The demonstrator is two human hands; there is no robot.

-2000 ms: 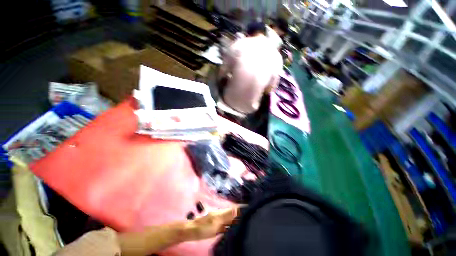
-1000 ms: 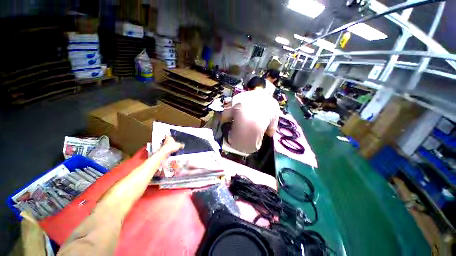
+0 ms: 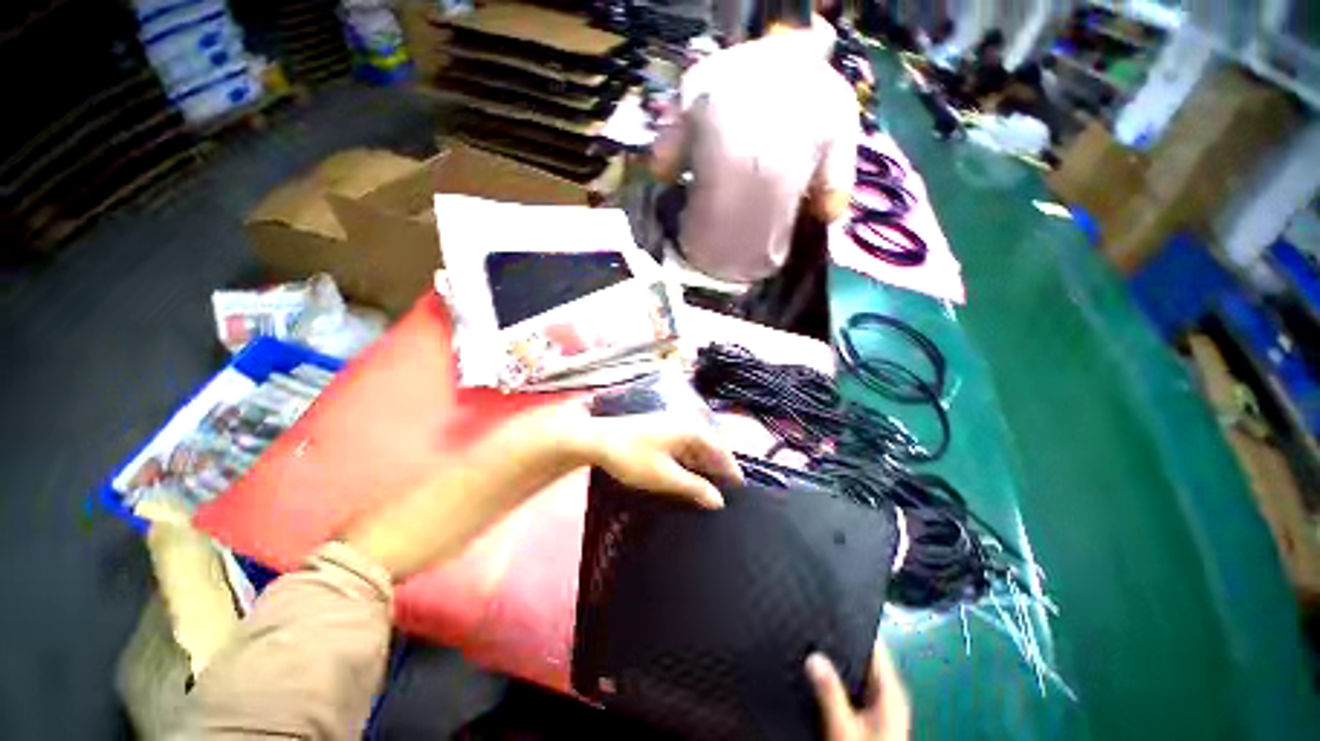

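A black square housing (image 3: 738, 594) with a finely patterned face lies at the lower middle, over the right part of the red mat (image 3: 478, 579). My left hand (image 3: 652, 446) grips its far edge, thumb near the face; some fingertips are hidden behind the edge. My right hand (image 3: 861, 702) holds its near right edge, thumb on the face, partly cut off by the picture's bottom. The opposite face is hidden.
Printed sheets (image 3: 586, 340) with a dark panel (image 3: 557, 285) lie beyond. Cable bundles (image 3: 927, 536), coiled cable (image 3: 890, 369) and white ties (image 3: 1021, 623) lie on the right. A blue bin (image 3: 246, 362) stands left. A person (image 3: 767, 152) sits ahead.
My left hand has moved from the dark panel on the sheets to the housing. My right hand has come into view. The housing now shows its patterned face instead of the round disc.
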